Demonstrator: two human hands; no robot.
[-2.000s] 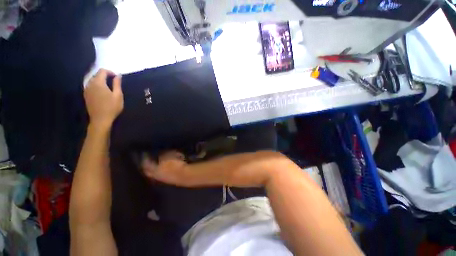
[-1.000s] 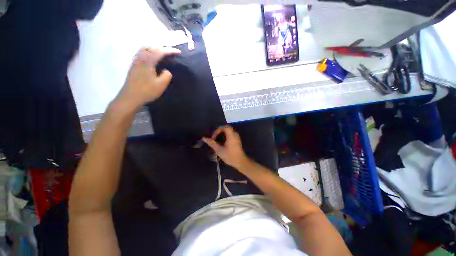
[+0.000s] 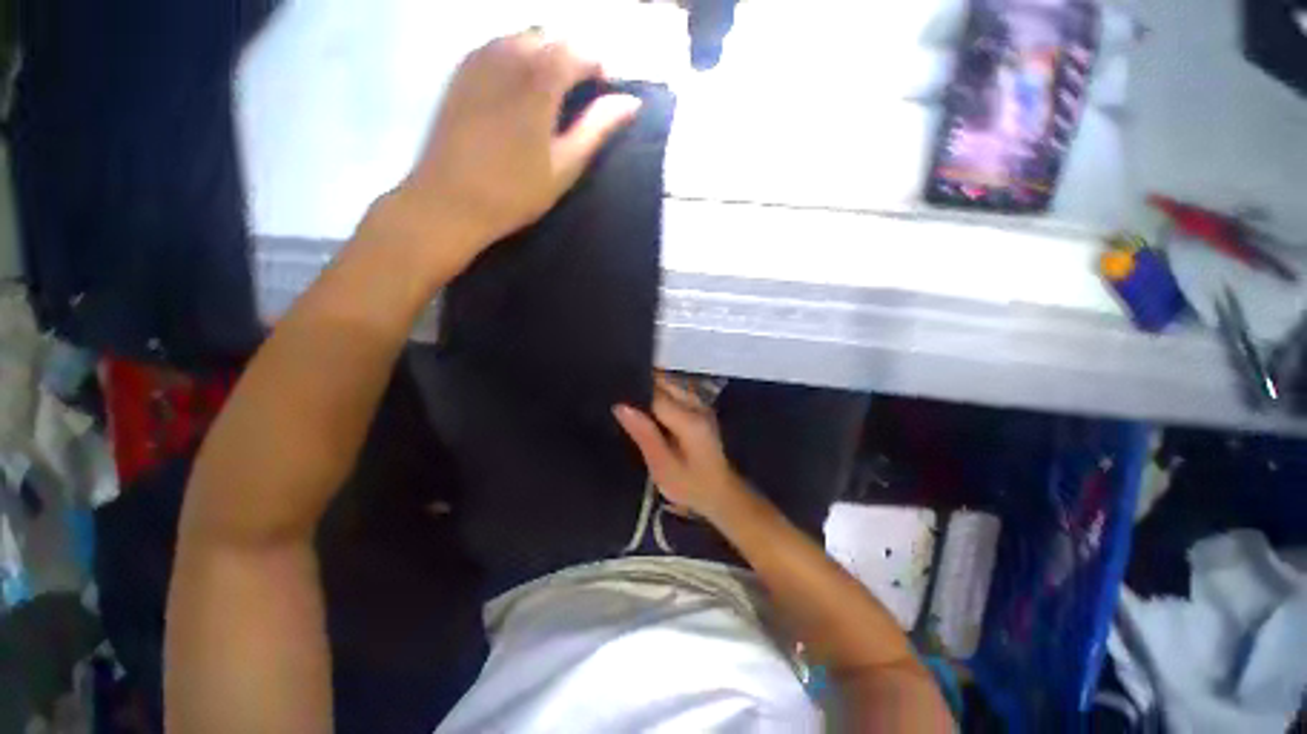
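A black cut panel (image 3: 573, 273) lies over the front edge of the white machine table and hangs toward my lap. My left hand (image 3: 523, 136) grips its upper end, thumb on top, near the needle area. My right hand (image 3: 680, 445) holds its right edge just below the table edge, thumb on the cloth and fingers behind. The needle and presser foot cannot be made out; a dark blue part (image 3: 710, 32) shows at the top edge.
A lit smartphone (image 3: 1015, 108), a red tool (image 3: 1218, 234), a blue-and-yellow item (image 3: 1142, 284) and blurred metal tweezers (image 3: 1244, 344) lie right. Dark cloth (image 3: 129, 172) hangs left above a red crate (image 3: 165, 416). A blue basket (image 3: 1054, 559) stands under the table.
The view has shifted closer to the table, with the machine head mostly out of frame. My right hand now holds the panel's edge. The panel appears narrower, and its upper end is in my left hand.
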